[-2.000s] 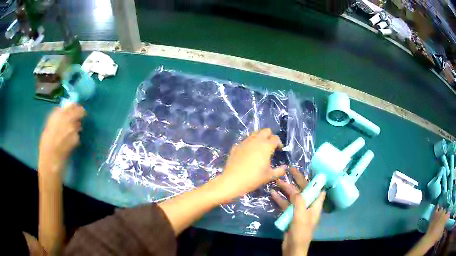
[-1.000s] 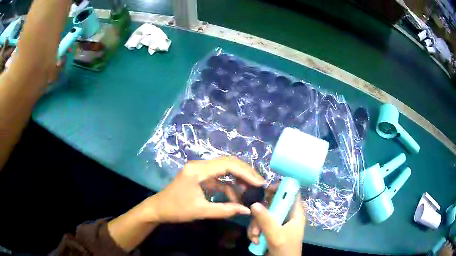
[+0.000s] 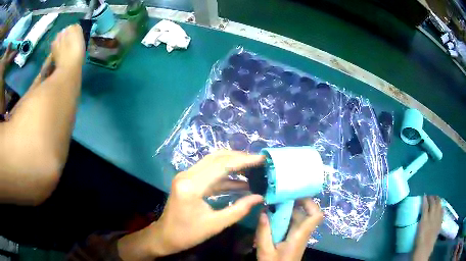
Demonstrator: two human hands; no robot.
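My right hand [image 3: 301, 224] holds a teal handheld fan body [image 3: 296, 173] by its handle, with the round head upright above the bench and its open end facing left. My left hand [image 3: 191, 201] pinches a black round insert [image 3: 257, 181] between thumb and fingers at that open end. How far the insert sits inside cannot be told. Behind them lies a flat parts tray [image 3: 286, 109] of dark round parts, covered by shiny, wrinkled clear film.
Teal fan bodies [image 3: 412, 125] lie at the right, where another person's hand [image 3: 430, 224] touches one near a white piece [image 3: 449, 222]. Another person's arm [image 3: 43, 127] reaches in at left, by a green fixture [image 3: 110, 51]. A white cloth [image 3: 166, 35] lies near the metal post [image 3: 206, 11].
My left hand has brought the black insert up to the fan head's open end. The fan head has turned more level. Another person's hand has come in at right onto a teal fan body.
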